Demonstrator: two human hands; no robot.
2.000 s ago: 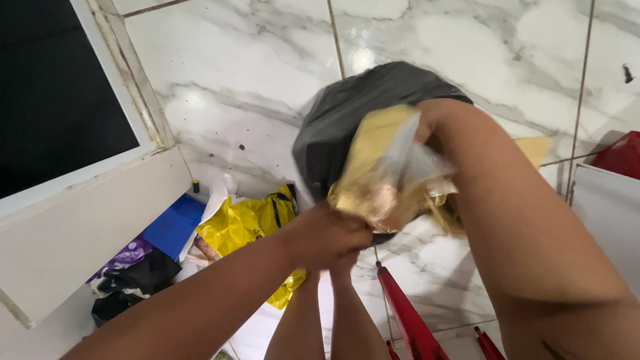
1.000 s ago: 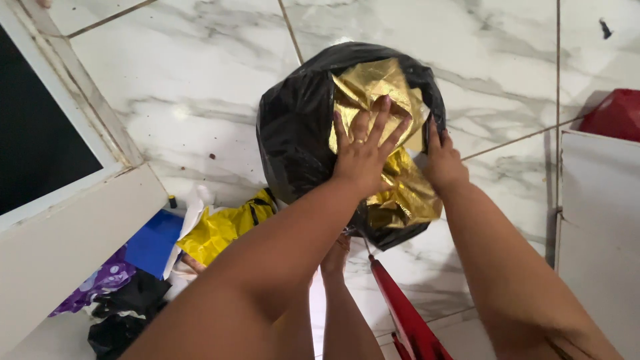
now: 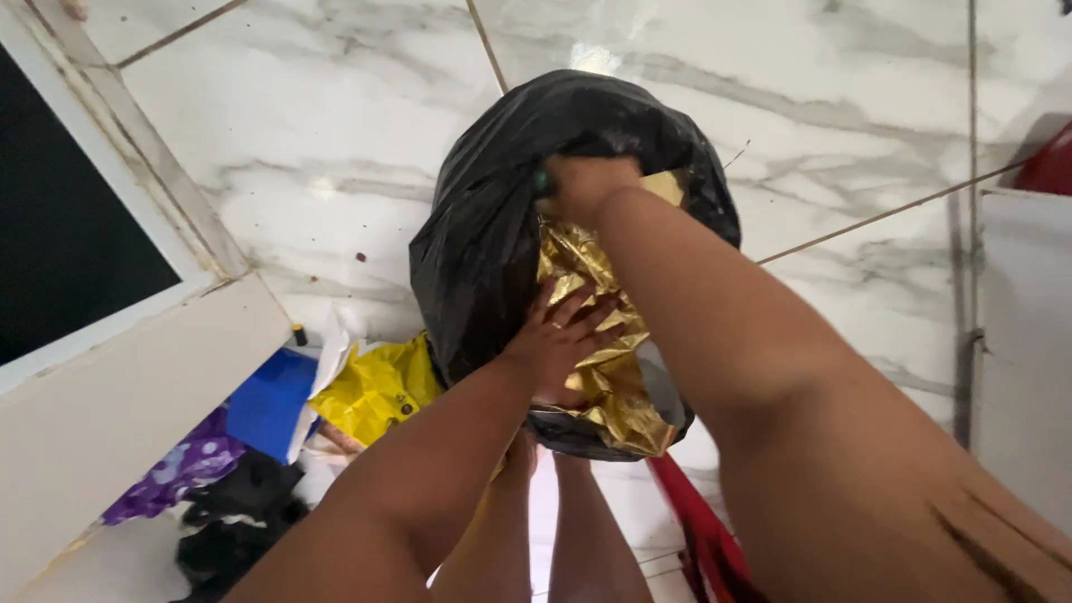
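Note:
A black plastic bag [image 3: 477,243] stands with its mouth facing up on the marble-patterned floor, in the middle of the head view. Crumpled gold foil sheeting [image 3: 624,368] fills much of its mouth. My left hand [image 3: 569,343] lies on the foil with its fingers spread. Above it, my right hand [image 3: 590,188] reaches into the upper part of the mouth, beside a flat gold piece [image 3: 666,186]; its fingers are hidden, so its grip cannot be told.
Left of the bag lie a yellow plastic bag [image 3: 377,385], a blue sheet [image 3: 272,402], purple spotted plastic [image 3: 180,469] and black plastic [image 3: 243,502]. A white panel [image 3: 151,410] borders them. A red object [image 3: 703,536] lies below the bag, and a white box-like thing [image 3: 1026,293] stands right.
My right hand has moved from the bag's right rim into its mouth. My left hand has gone lower on the foil. Two seconds ago both hands were at the gold sheeting over the bag.

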